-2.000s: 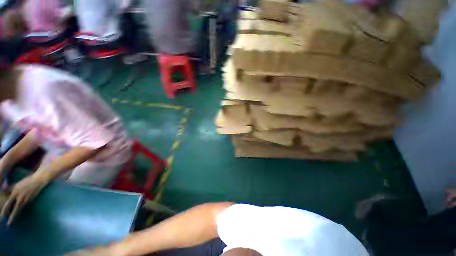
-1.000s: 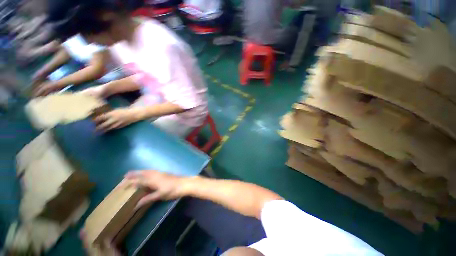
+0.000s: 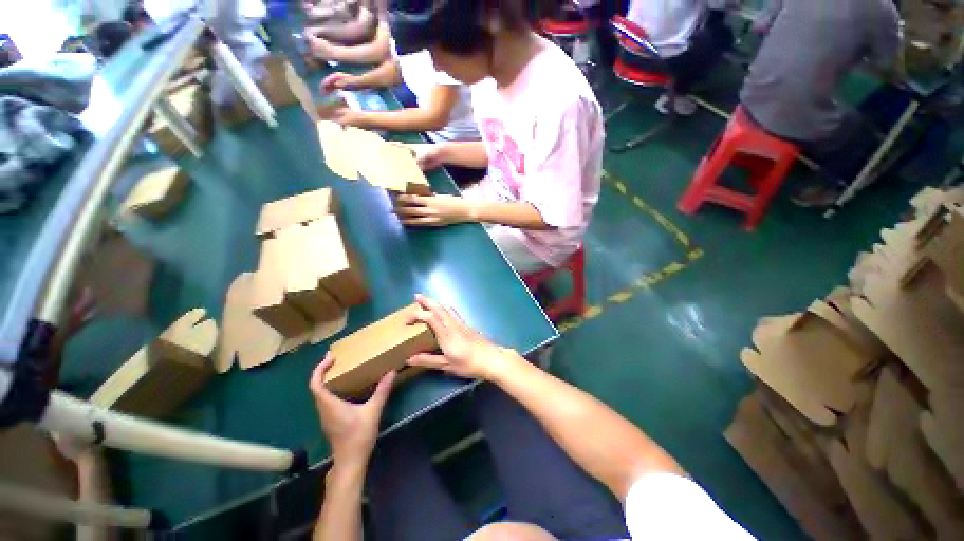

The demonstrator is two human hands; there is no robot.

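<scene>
A closed brown folded carton (image 3: 378,347) lies obliquely near the front edge of the dark green bench. My left hand (image 3: 354,414) holds its near left end, thumb and fingers on either side. My right hand (image 3: 455,343) holds its far right end, fingers over the top corner. The carton's underside is hidden, so I cannot tell if it touches the bench. Beyond it, grouped part-folded boxes (image 3: 307,259) stand side by side, with a flat box blank (image 3: 245,325) spread under and beside them.
Cream rack pipes (image 3: 169,431) with black joints rise at left. A neighbour's box (image 3: 159,370) with ear flaps lies beyond them. A person in pink (image 3: 539,137) folds cardboard at the bench's right side. Stacked blanks (image 3: 867,359) stand at right; a red stool (image 3: 740,169) is behind.
The view has swung left, bringing the pipes and more of the bench into sight. My left hand, cut off and blurred before, now shows fully. Both hands still hold the carton's ends.
</scene>
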